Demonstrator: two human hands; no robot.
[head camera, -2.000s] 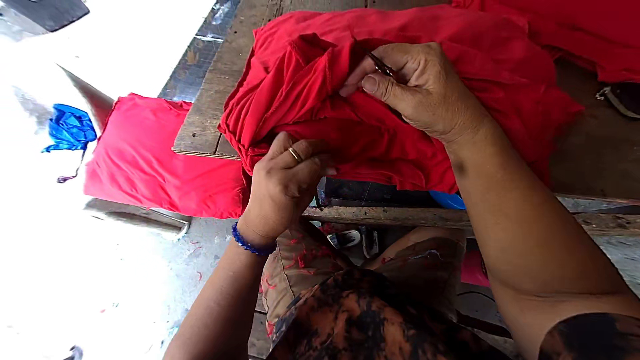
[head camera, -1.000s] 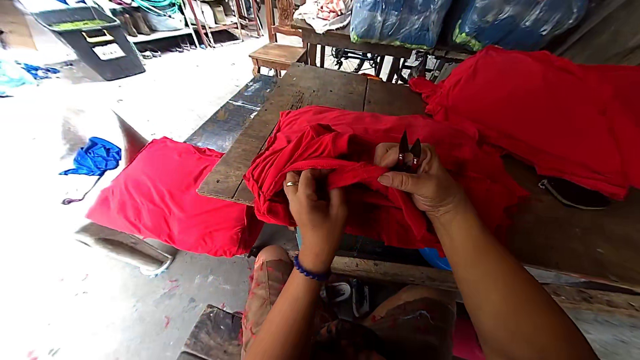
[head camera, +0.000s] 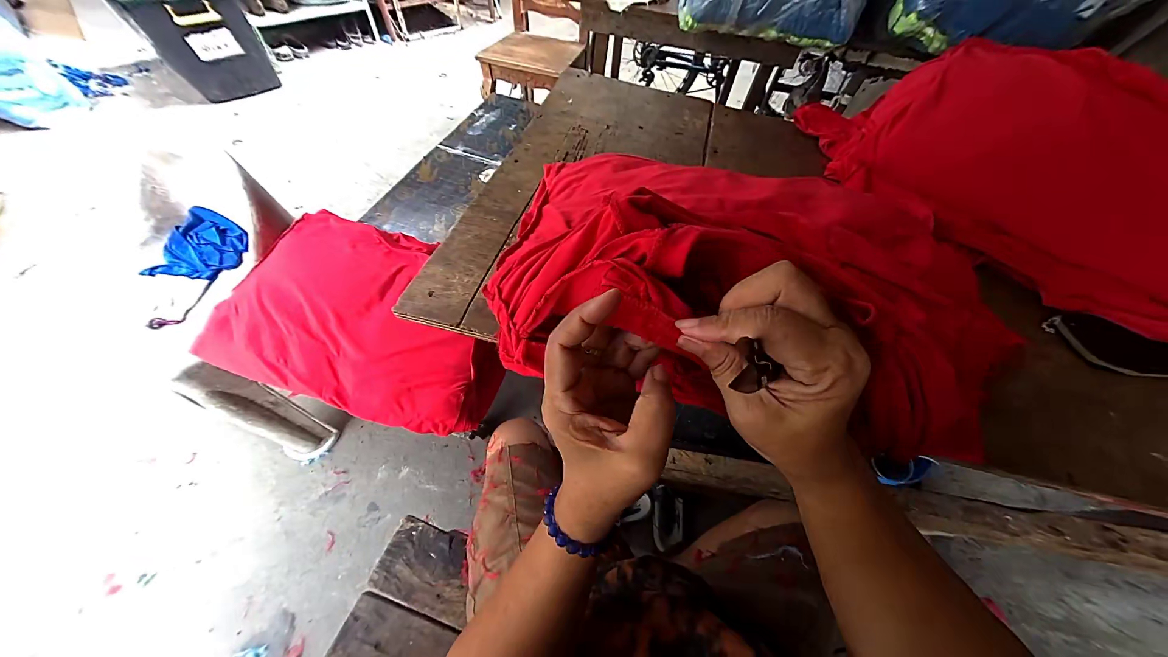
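My right hand (head camera: 785,365) pinches the edge of a heap of red fabric (head camera: 757,219) between thumb and forefinger. Small dark thread snips (head camera: 756,367) sit in that same palm, partly hidden by the fingers. Just left of it is my left hand (head camera: 607,392), palm up with curled fingers apart, against the near edge of the fabric; nothing is plainly held in it. The fabric lies bunched on a wooden table (head camera: 630,109). A stuffed red cloth bundle (head camera: 338,319) rests lower at the left, and another red bundle (head camera: 1022,173) lies on the table at the right.
A blue cloth (head camera: 203,245) hangs beyond the left bundle. At the back are a wooden chair (head camera: 534,55), a dark bin (head camera: 219,50) and plastic-wrapped packs (head camera: 776,18). A dark item with a pale edge (head camera: 1113,342) lies at the right. A wooden bench (head camera: 415,570) is below.
My left hand has let go of the fabric and turned palm up. The snips, whose blades pointed up a second ago, now lie lower in my right hand. The view has tilted up since the first frame.
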